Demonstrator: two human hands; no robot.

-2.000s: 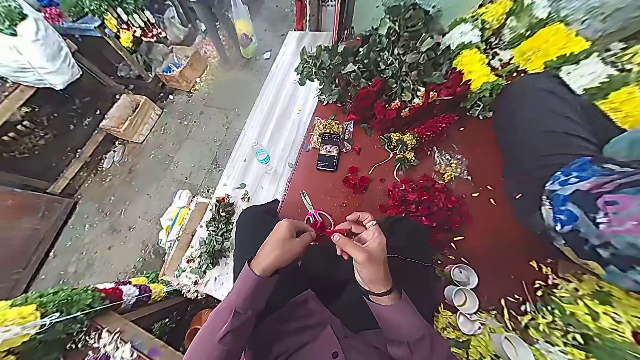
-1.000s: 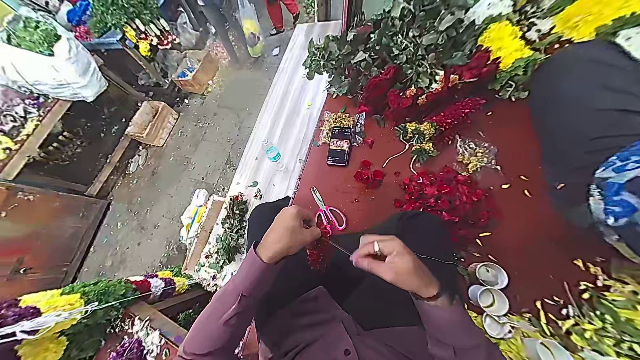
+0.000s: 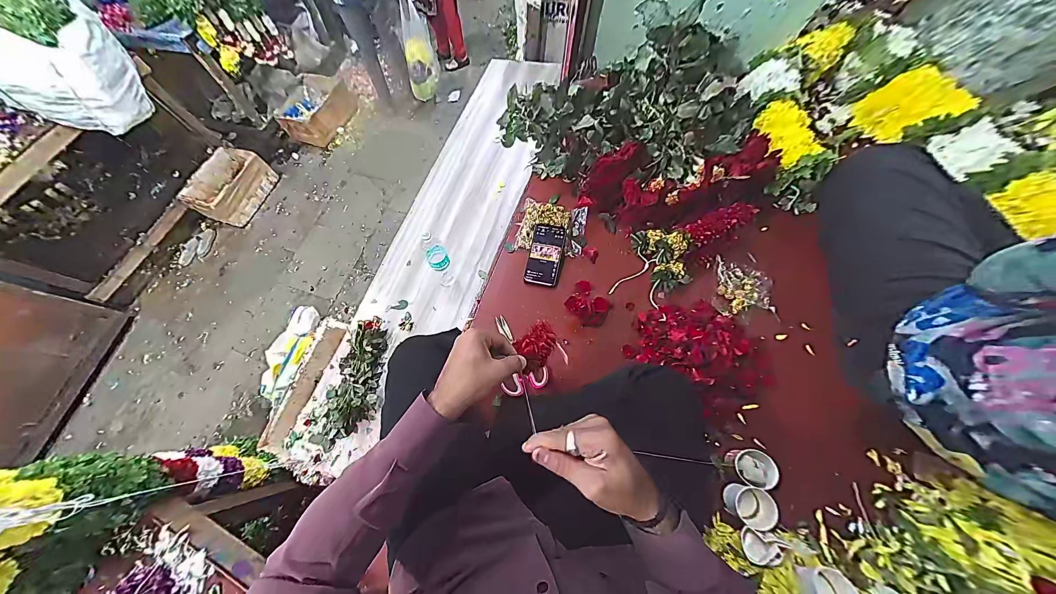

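Observation:
My left hand (image 3: 478,371) pinches a short string of red petals (image 3: 536,344) between thumb and fingers, above a pair of pink-handled scissors (image 3: 525,381). A thin thread (image 3: 530,411) runs taut from it to my right hand (image 3: 596,466), whose thumb and forefinger grip it; a ring is on one finger. From there the thread trails right toward several white cups (image 3: 756,469). A pile of loose red petals (image 3: 697,340) and a smaller red clump (image 3: 587,305) lie on the red surface (image 3: 796,429), with a phone (image 3: 545,255) behind them.
A white board (image 3: 450,206) holding a plastic bottle (image 3: 436,252) borders the red surface. Leafy rose stems (image 3: 643,91) lie at the back. At the right sits a person in dark trousers (image 3: 907,231) beside yellow and white flowers (image 3: 914,103). Cardboard boxes (image 3: 228,186) stand on the ground at left.
My left hand has lifted the petal string up and away from my lap. Between my hands, close together two seconds ago, a length of thread now stretches. The scissors are partly covered.

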